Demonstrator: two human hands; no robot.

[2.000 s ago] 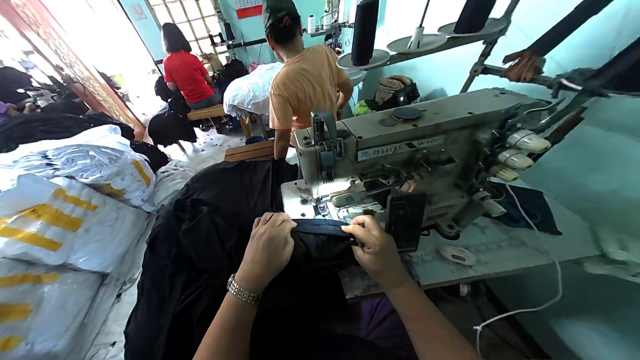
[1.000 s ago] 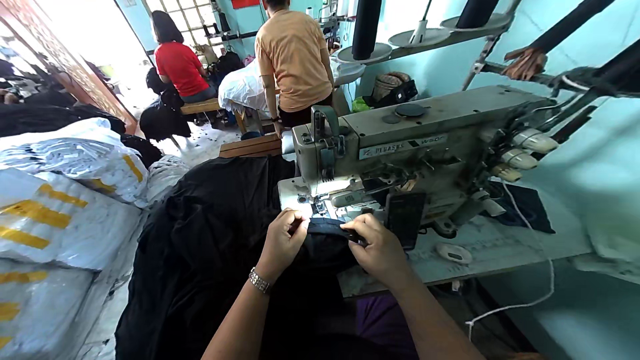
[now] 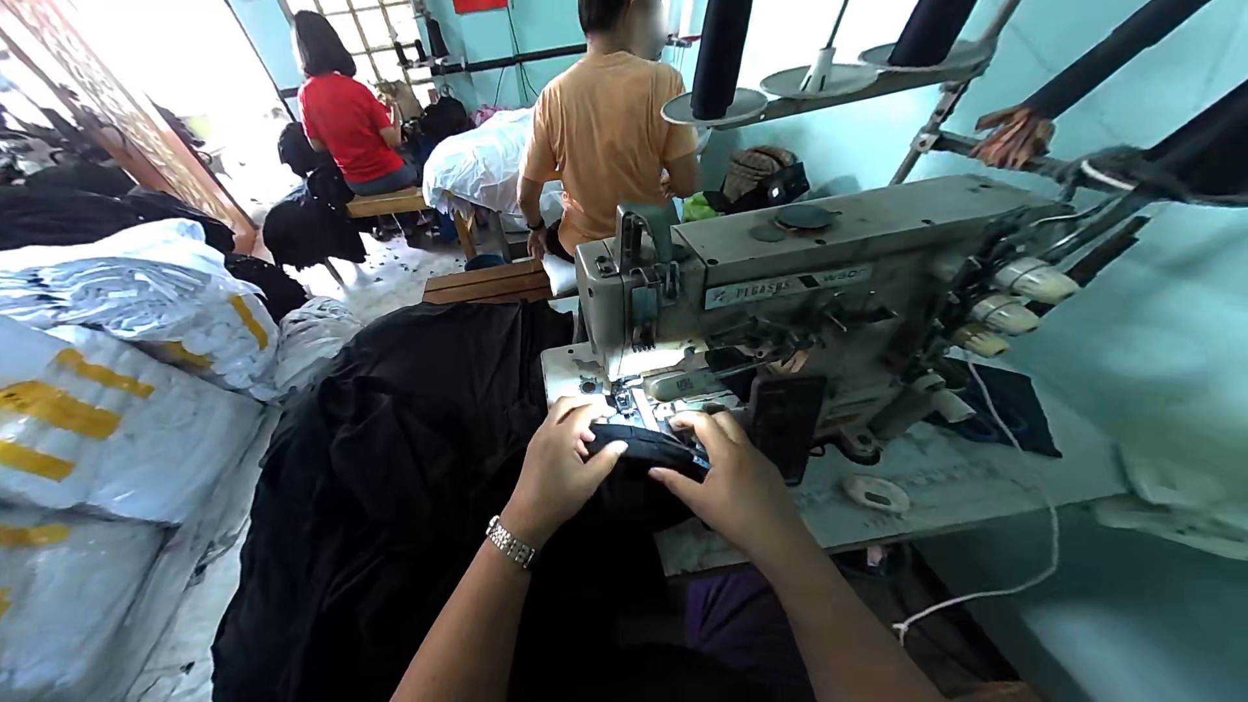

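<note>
A black fabric band [image 3: 643,445] is stretched between my two hands, just in front of the needle area of a Pegasus industrial sewing machine [image 3: 780,283]. My left hand [image 3: 568,456], with a metal watch band at its wrist, pinches the band's left end between thumb and fingers. At the band's right end, my right hand [image 3: 726,473] grips it the same way, close to a dark flat panel [image 3: 786,424] on the machine. The machine's lamp lights the needle plate [image 3: 634,400]. A large pile of black cloth [image 3: 390,468] lies to the left and hangs below my hands.
White wrapped bundles with yellow tape [image 3: 97,419] are stacked at the left. Thread cones [image 3: 721,58] stand above the machine. A white oval object [image 3: 876,493] and dark cloth [image 3: 1004,405] lie on the table's right part. One person in orange [image 3: 609,136] stands ahead; another in red [image 3: 346,127] sits farther back.
The person in orange, bent low two seconds ago, rose and now stands turned slightly right. My hands have stayed on the black band near the needle area, with the fingers shifting their hold.
</note>
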